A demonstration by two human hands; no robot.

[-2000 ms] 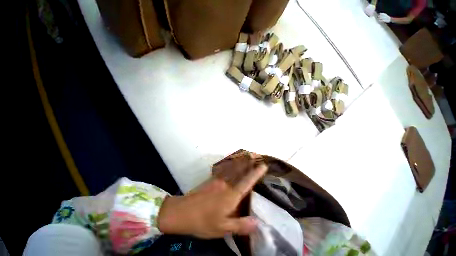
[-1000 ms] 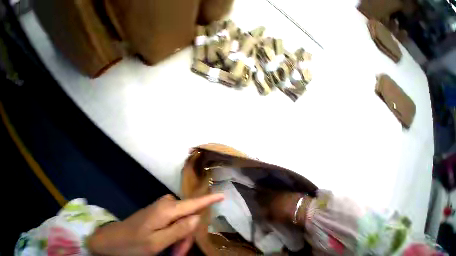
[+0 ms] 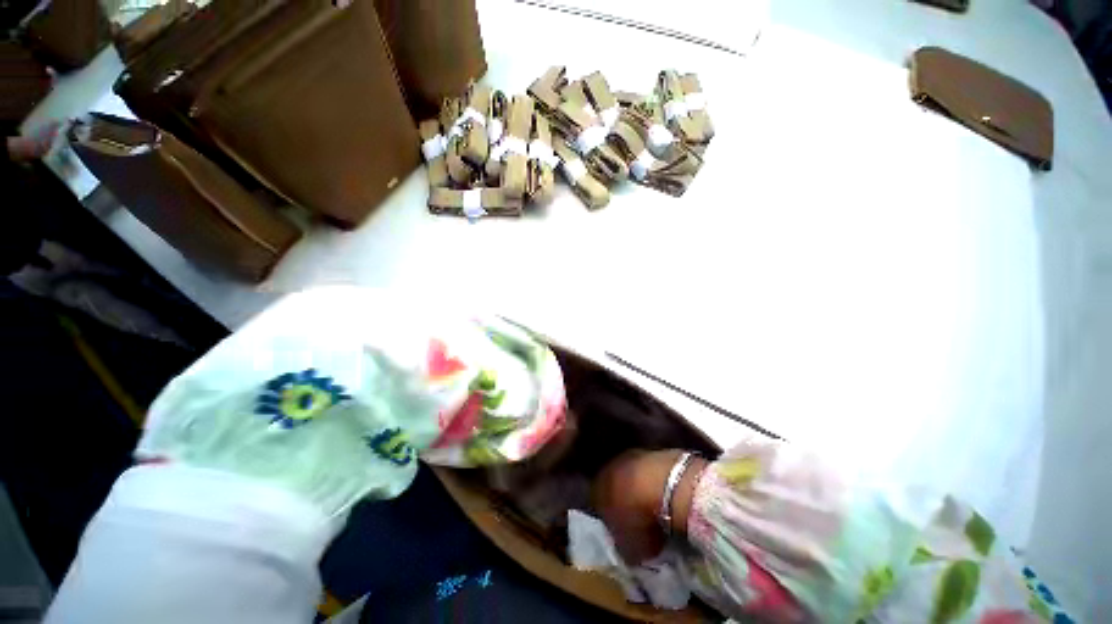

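Note:
A brown handbag (image 3: 524,551) stands open in front of me at the table's near edge. White stuffing paper (image 3: 598,545) shows inside its opening. My right hand (image 3: 637,497), with a bracelet at the wrist, is down inside the bag beside the paper; its fingers are hidden. My left arm reaches into the bag from the left; the hand (image 3: 537,469) is blurred and mostly hidden by the flowered sleeve and the bag's inside. What either hand grips cannot be seen.
Several brown bags (image 3: 311,116) stand at the upper left. A heap of bundled straps (image 3: 573,134) with white bands lies mid-table. A flat brown bag (image 3: 982,104) lies at the upper right on the white table (image 3: 878,305). Part of a person's hand (image 3: 31,144) shows far left.
My left hand has moved from outside the rim into the bag. My right hand stays inside it. The view has shifted, showing more of the standing bags at left.

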